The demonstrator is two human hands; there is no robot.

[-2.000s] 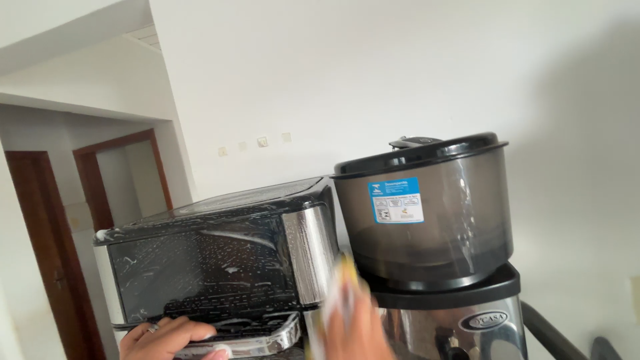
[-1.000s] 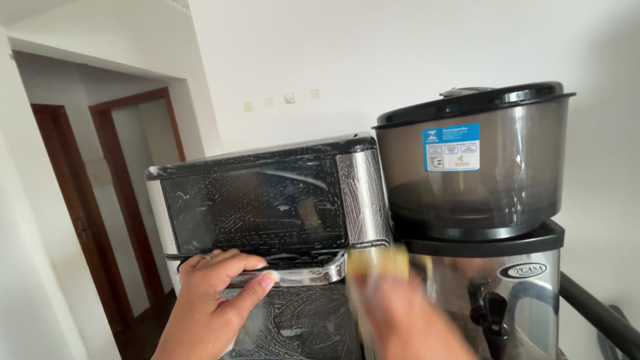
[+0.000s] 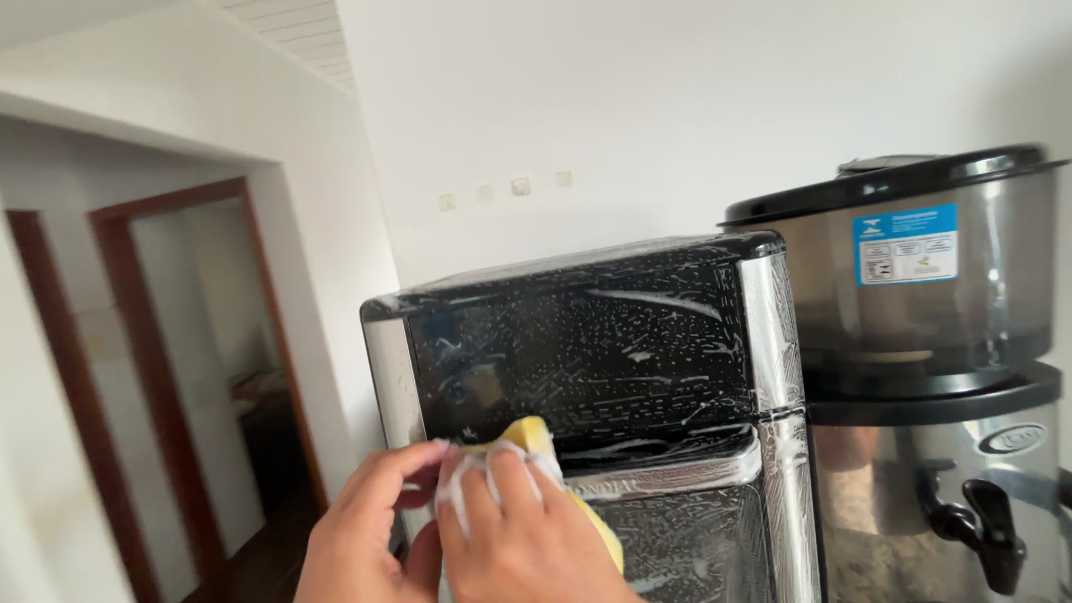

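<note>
A black appliance with silver side strips (image 3: 586, 352), likely an air fryer, has white suds over its front and top. My right hand (image 3: 519, 519), foam on its fingers, presses a yellow sponge (image 3: 599, 523) against the left part of the appliance's handle (image 3: 670, 477). Close beside it on the left is my left hand (image 3: 368, 519), its fingers bent toward the handle's left end; whether it grips anything there is hidden by the right hand.
Just right of the appliance stands a water filter with a smoky container (image 3: 904, 318), a black lid (image 3: 896, 188) and a black tap (image 3: 988, 528). A white wall (image 3: 670, 100) rises behind. Doorways with brown wooden frames (image 3: 151, 402) are at the left.
My right hand has moved left with the sponge, from the handle's right end to its left part, beside my left hand. Foam now shows on its fingers.
</note>
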